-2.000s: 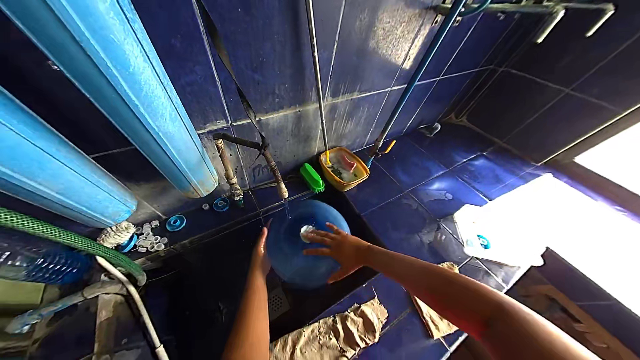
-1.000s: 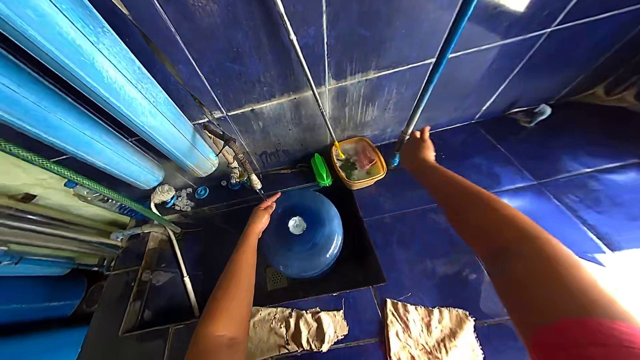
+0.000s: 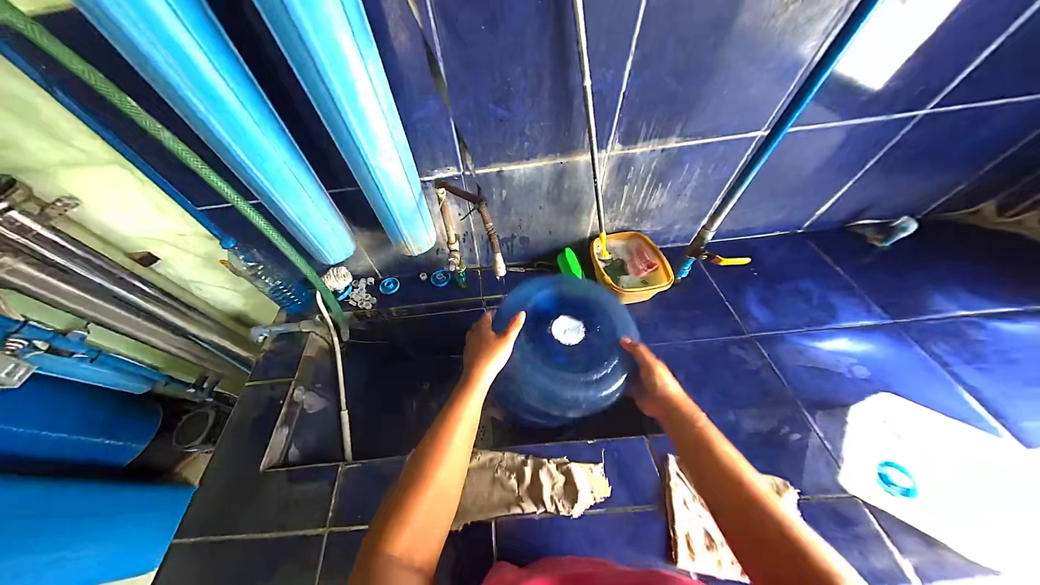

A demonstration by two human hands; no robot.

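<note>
A large round blue plastic water bottle (image 3: 561,366) stands over the dark sink basin (image 3: 398,390), its white-looking mouth facing up. My left hand (image 3: 490,349) grips its left side, thumb on the upper edge. On the opposite side my right hand (image 3: 650,378) presses against the bottle, its fingers partly hidden. Behind the bottle lie a green brush (image 3: 569,262) and a yellow basin (image 3: 668,280) with cloths in cloudy water. A pipe spout (image 3: 498,264) points down just beyond the bottle's far edge.
A blue pipe valve with a yellow handle (image 3: 730,261) rises at the right of the yellow basin. Small caps (image 3: 361,294) lie on the ledge at left, beside a green hose (image 3: 244,211). Crumpled brown cardboard (image 3: 536,487) lies along the near edge.
My right hand has left the blue pipe valve and come to the bottle's right side. A second ago the bottle sat lower in the basin, with my left hand at its far edge near the spout.
</note>
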